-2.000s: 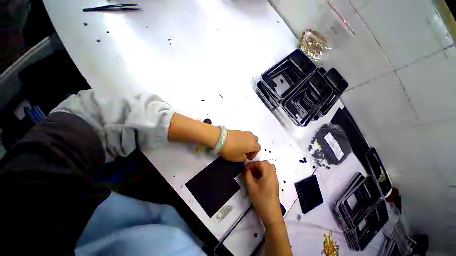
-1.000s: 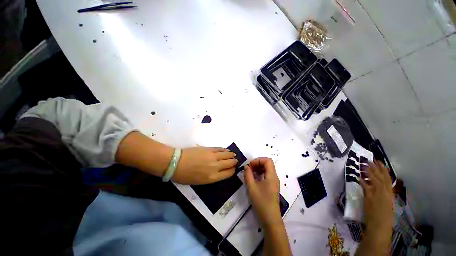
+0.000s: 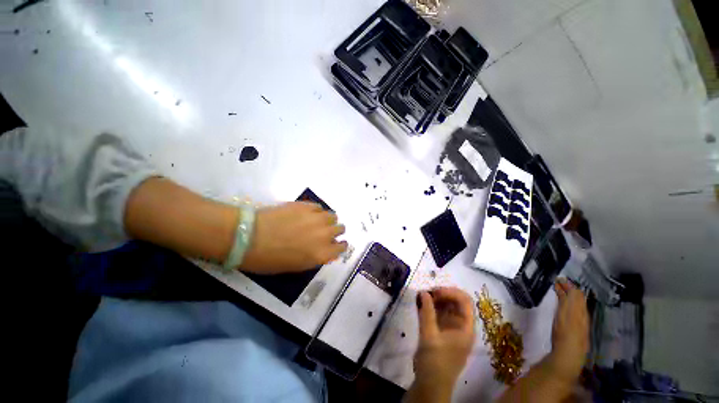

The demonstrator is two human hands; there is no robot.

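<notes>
My left hand (image 3: 293,238), with a pale bracelet at the wrist, rests palm down over the black notched sheet (image 3: 290,287); its fingertips are curled and hide whatever may be under them. A black phone case (image 3: 387,265) with a pale middle lies beside it at the front of the bench, touched by neither hand. My right hand (image 3: 445,327) is right of the case, slightly blurred, with thumb and fingers bent; no held part can be made out.
Stacked black cases (image 3: 422,83) stand by the wall. A dotted black square (image 3: 444,238), a bag of small black parts (image 3: 471,155) and a white strip with black shapes (image 3: 504,212) lie right. Another person's hand (image 3: 569,319) is beside gold parts (image 3: 502,338). Loose parts are scattered around.
The view has shifted. My hands have moved apart, uncovering the phone case. The white strip, first seen under the other person's hand, now lies released, and that hand is lower, by the gold parts.
</notes>
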